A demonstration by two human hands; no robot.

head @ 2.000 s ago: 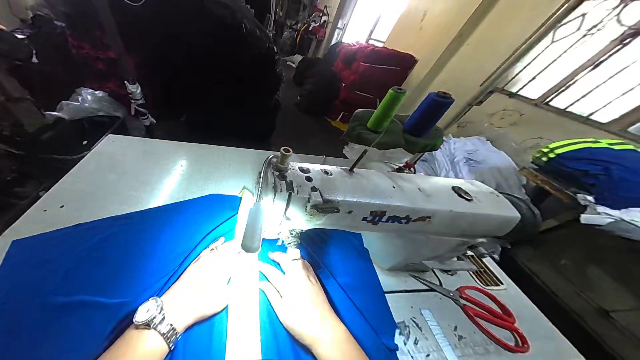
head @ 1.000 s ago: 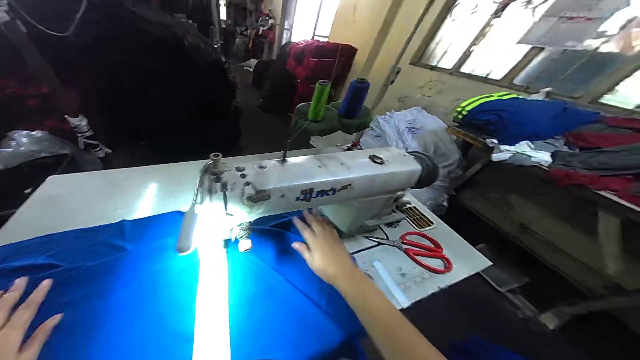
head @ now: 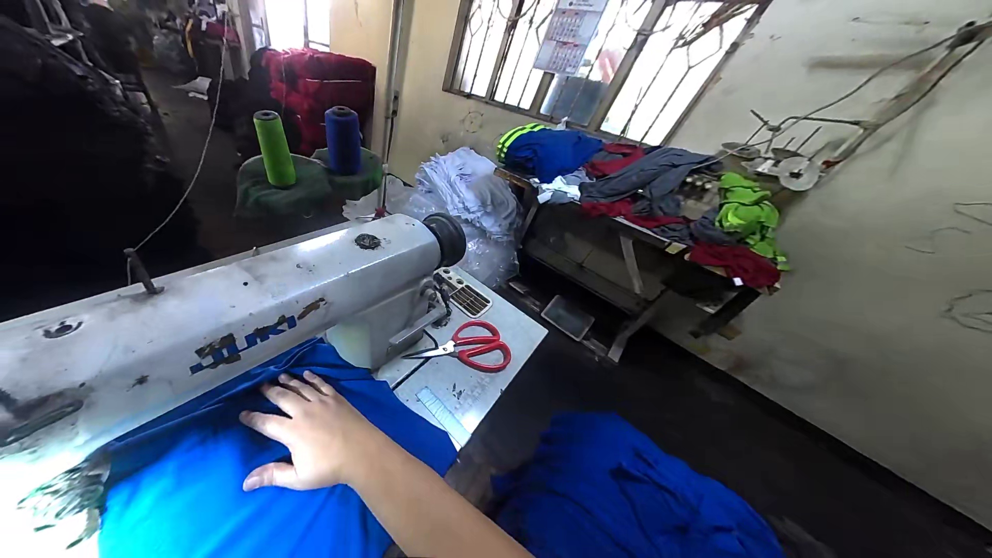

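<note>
My right hand (head: 314, 438) lies with spread fingers on the blue fabric (head: 225, 496), just in front of the arm of a white Juki sewing machine (head: 310, 271). The fabric reaches up against the machine's arm. My left hand is outside the frame. Red-handled scissors (head: 473, 349) lie with their blades apart on the table right of the machine, and a clear ruler (head: 443, 411) is below them. Glare washes out the lower left, so the needle area cannot be made out.
More blue fabric (head: 620, 496) is heaped at the lower right, beyond the table edge. Green (head: 274, 149) and blue (head: 342, 139) thread cones stand behind the machine. White bundles (head: 473, 194) sit by its far end; a second table (head: 597, 256) along the wall bears garments.
My left hand, on the fabric in both earlier frames, is out of view. The view has swung far to the right, bringing in the heap of blue fabric and the wall table.
</note>
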